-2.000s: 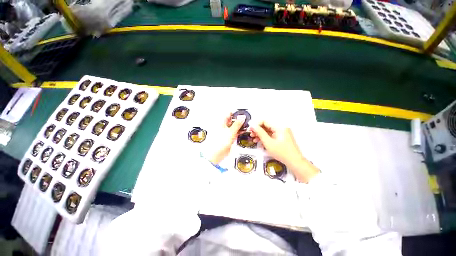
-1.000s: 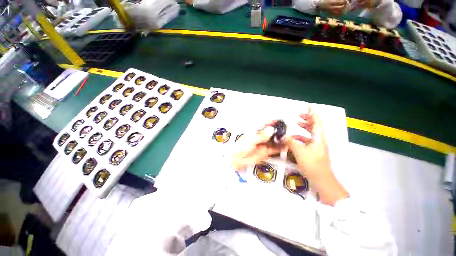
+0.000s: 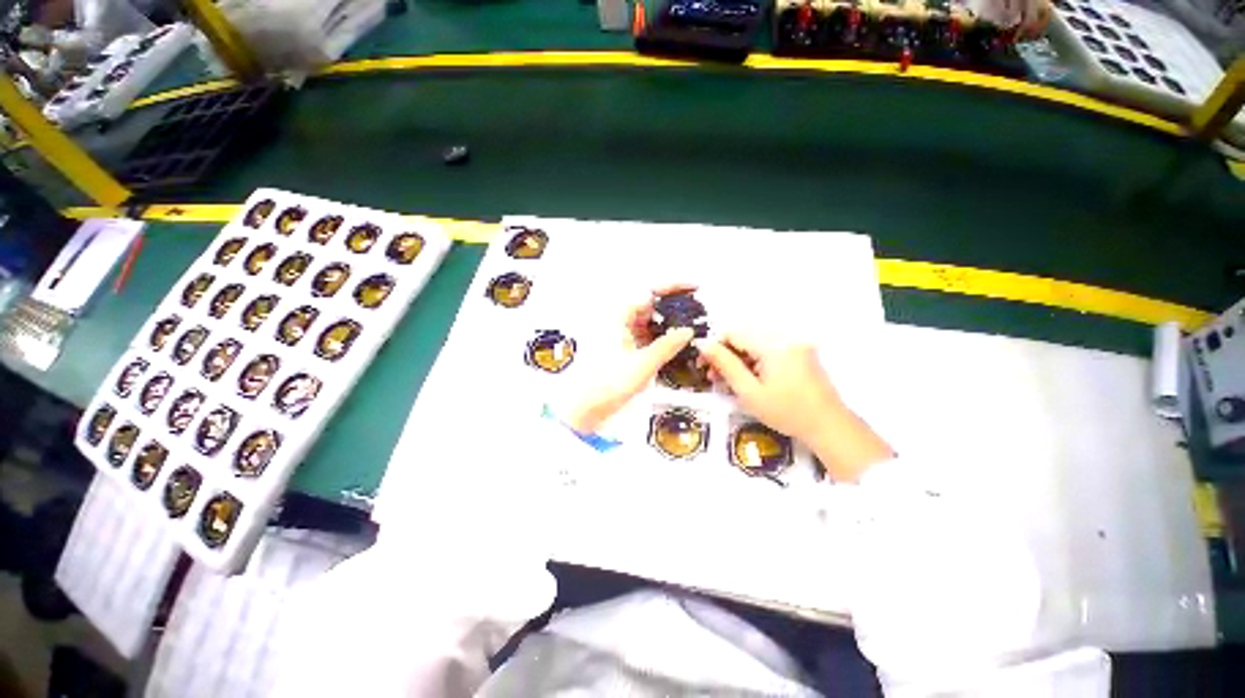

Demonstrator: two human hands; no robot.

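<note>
My left hand [image 3: 628, 371], with a blue strap at the wrist, holds a small round black piece [image 3: 676, 311] over the white working sheet [image 3: 451, 409]. My right hand [image 3: 778, 389] has its fingertips at the lower right edge of the piece; whether they grip it is hard to tell. An amber unit [image 3: 683, 371] lies just below the piece, partly hidden by my fingers. More amber units with black rims lie on the sheet, such as one to the left [image 3: 550, 352] and two nearer me [image 3: 679, 432], [image 3: 761, 447].
A tilted white foam tray [image 3: 341, 396] with rows of amber units is at the left. A green belt [image 3: 587, 150] with yellow edges runs behind, bearing a small black part [image 3: 456, 154]. A grey-white blower [image 3: 1223, 361] and white cylinder [image 3: 1167, 366] stand at the right edge. A black tray [image 3: 198, 132] lies far left.
The view has swung back after turning. My right hand, spread beside the black piece a second ago, now has its fingers closed in at the piece. The piece now shows its flat dark face.
</note>
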